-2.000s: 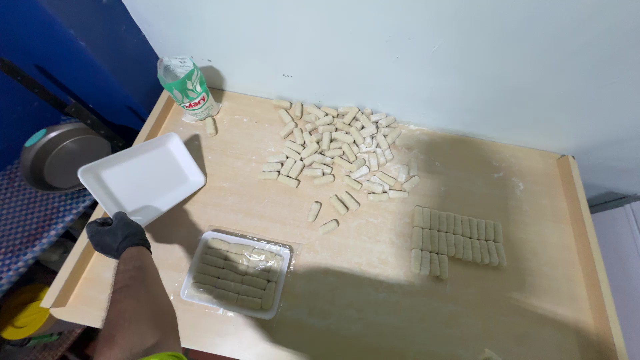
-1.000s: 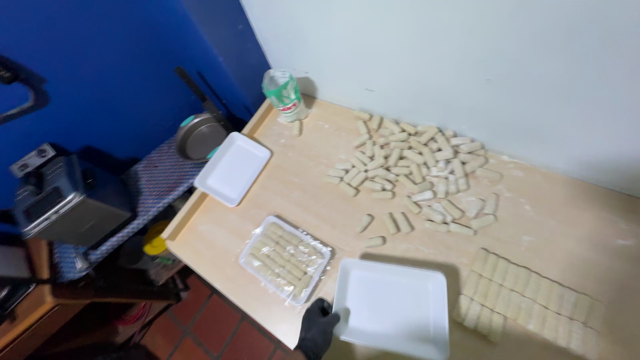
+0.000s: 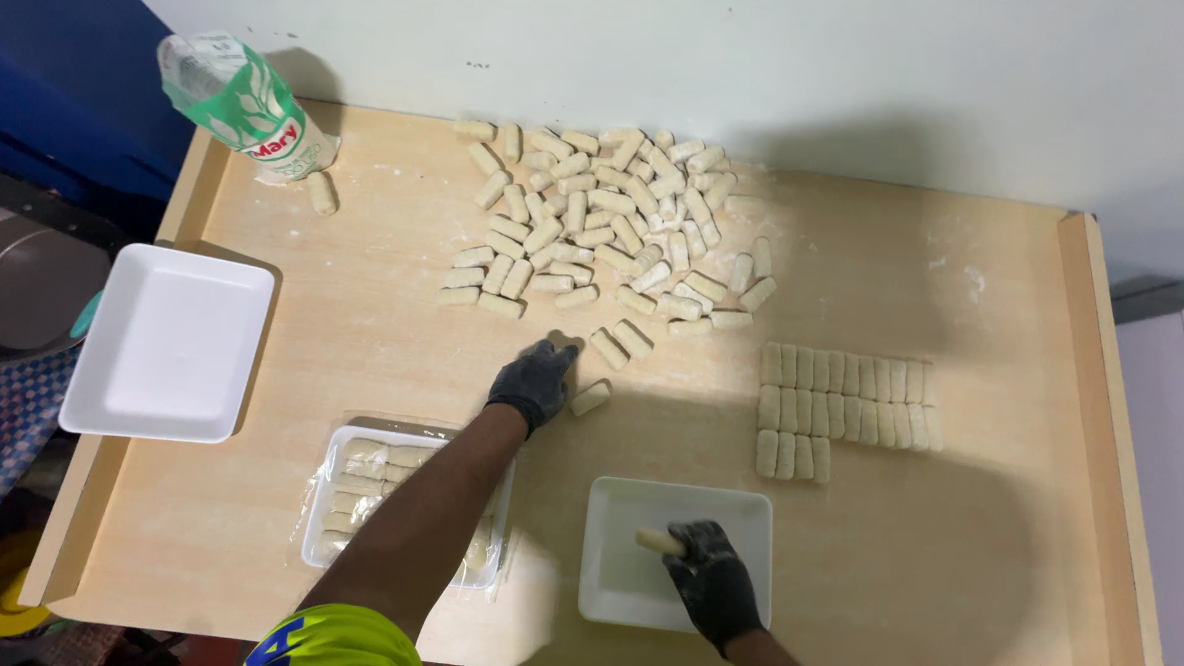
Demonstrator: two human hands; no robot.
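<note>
My right hand [image 3: 710,581], in a black glove, holds a short dough roll [image 3: 660,542] over a white foam tray [image 3: 599,592] near the table's front edge. My left hand [image 3: 538,379], also gloved in black, reaches to the table just below the loose pile of floured dough rolls [image 3: 610,201]. Its fingertips are close to a few separate rolls; whether it touches one is hidden. Under my left forearm lies a plastic-wrapped tray of dough rolls [image 3: 363,481], partly covered by the arm. On the right, more rolls [image 3: 846,400] lie side by side in rows.
An empty white foam tray [image 3: 171,342] rests across the table's left rim. A green and white Mary flour bag [image 3: 250,116] stands open at the back left, one roll [image 3: 322,193] beside it. Raised wooden edges [image 3: 1110,416] bound the table's sides. A dark pan [image 3: 46,277] is beyond the left edge.
The tray held by a gloved hand one second ago now lies on the table, released. My right hand has come into view with a roll. My left hand is now by the pile.
</note>
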